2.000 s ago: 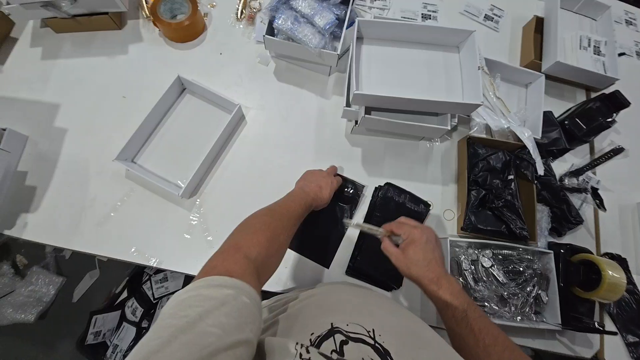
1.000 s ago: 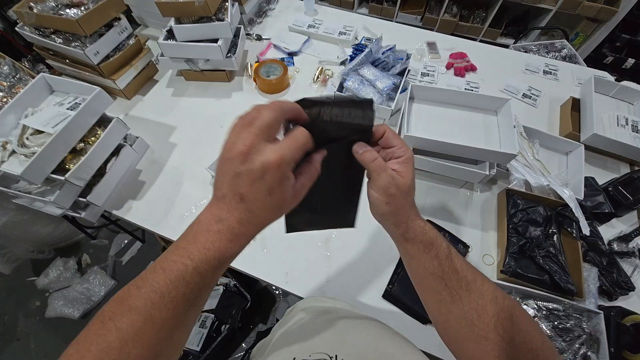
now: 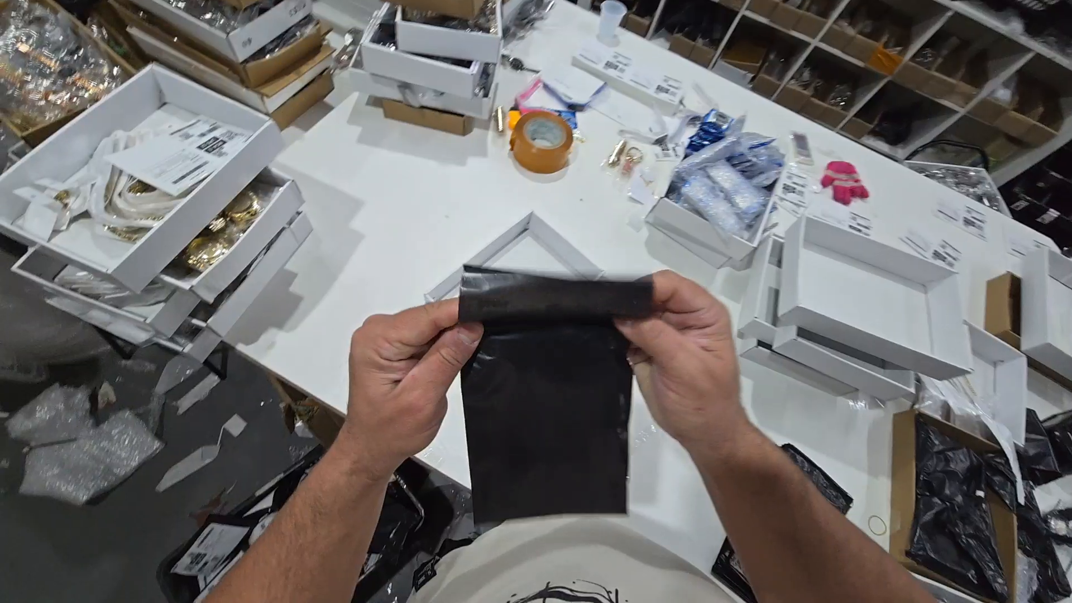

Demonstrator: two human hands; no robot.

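A black plastic mailing bag is held up in front of me, its top edge folded over in a wide flap. My left hand pinches the left end of the fold between thumb and fingers. At the right end, my right hand grips the same fold. Behind the bag, partly hidden by it, an empty white box tray lies on the white table. More black bags lie near the table's front edge, partly behind my right forearm.
Stacked white trays stand to the right, beside a cardboard box of black packages. Orange tape and a box of bubble-wrapped items sit farther back. Filled trays are piled at the left.
Two seconds ago the hands were low over black bags on the table, the right with a pen-like object. Now both hold one bag up, its fold stretched between them. The view has tilted up.
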